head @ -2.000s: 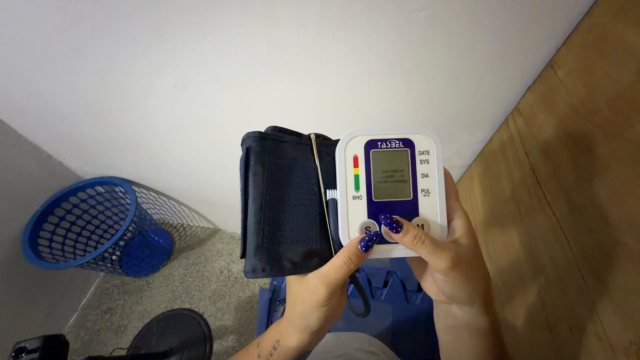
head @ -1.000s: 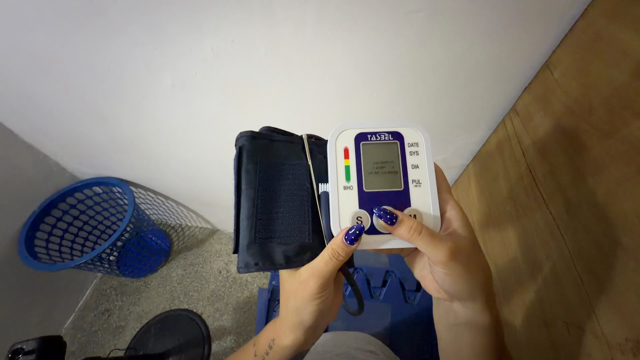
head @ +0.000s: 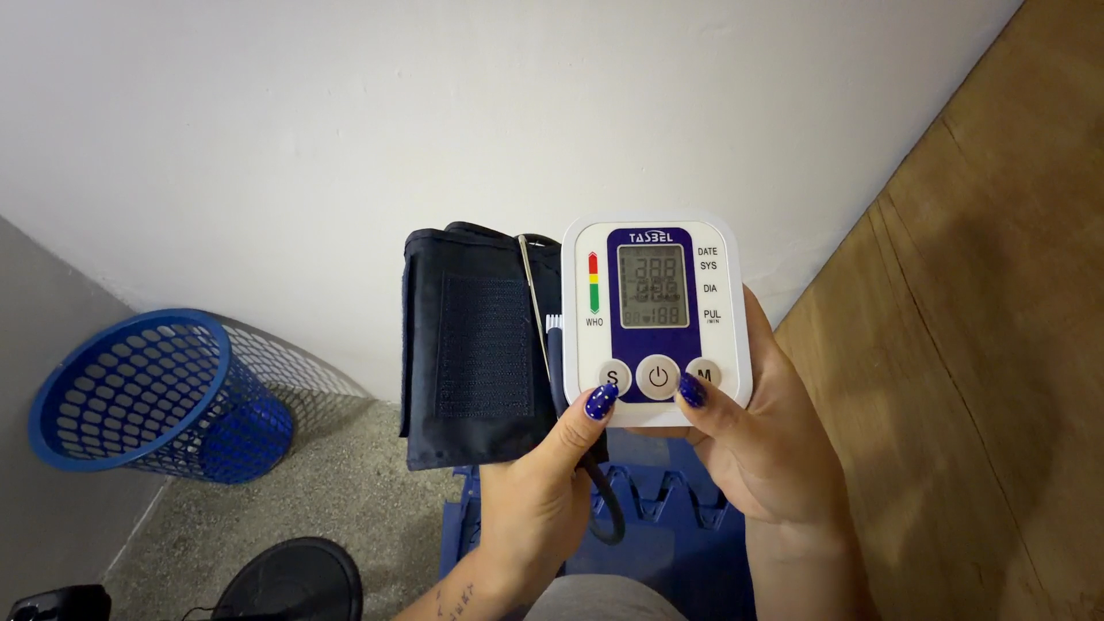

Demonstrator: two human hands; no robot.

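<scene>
A white Tasbel blood pressure monitor point(head: 655, 345) faces up in both hands, its screen showing several digit segments. My right hand point(head: 768, 431) grips its right side, with the thumb at the lower edge of the M button beside the power button. My left hand point(head: 543, 492) holds a folded dark blue arm cuff point(head: 483, 354) against the monitor's left side, its thumb on the monitor's lower left corner by the S button. A metal bar point(head: 535, 302) runs along the cuff. The dark air tube point(head: 608, 509) loops below the monitor. The fingers behind are mostly hidden.
A blue perforated plastic basket point(head: 216, 345) stands on the speckled floor at the left, by the white wall point(head: 517, 112). Below it are a round black base point(head: 293, 582) and a black object at the corner. A blue plastic crate point(head: 664, 552) lies under the hands. A brown wooden surface point(head: 966, 371) fills the right.
The screen has gone from small lines of text to large digit segments. My right thumb has moved off the power button toward the M button.
</scene>
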